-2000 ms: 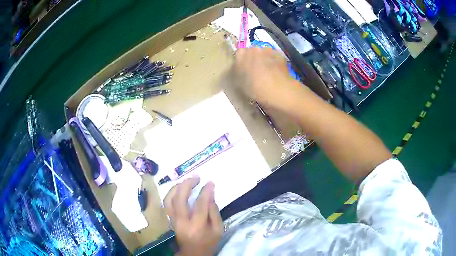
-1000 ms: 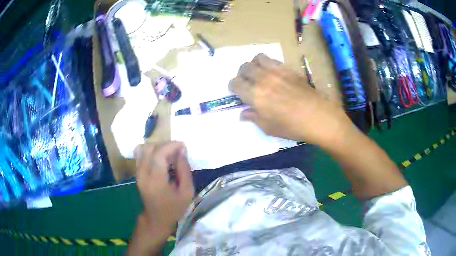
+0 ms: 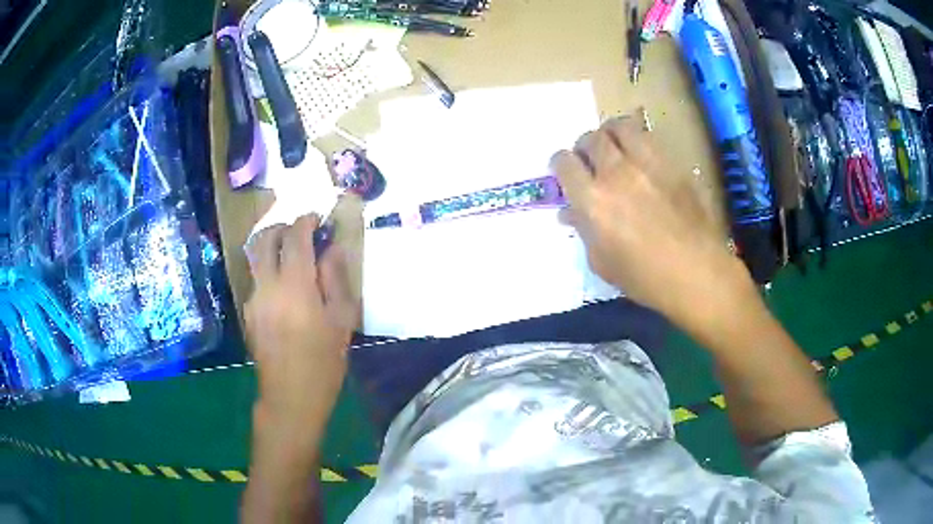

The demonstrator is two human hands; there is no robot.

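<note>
The pink-purple handle housing [image 3: 491,201] lies on white paper, slightly tilted, with a green circuit board [image 3: 481,203] inside. Its dark end piece [image 3: 386,220] points left. My right hand [image 3: 650,210] has thumb and fingertips around the housing's right end and hides that end. A thin silver tip shows above its knuckles; I cannot tell if it is held. My left hand [image 3: 297,292] is over the tray's left front, its fingertips at a small dark part [image 3: 323,237]; whether it grips this is unclear.
A rounded pink-and-black part [image 3: 356,174] lies left of the paper. Black-and-purple shells [image 3: 242,107] and a white ring [image 3: 281,31] are at the upper left. A blue electric screwdriver [image 3: 724,113] is at the right, a slim dark tool [image 3: 634,41] near it. Blue-lined bins [image 3: 113,225] are far left.
The view has shifted. My right hand came from the upper right down to the housing's right end. My left hand moved from the paper's front edge to the small dark part at the left.
</note>
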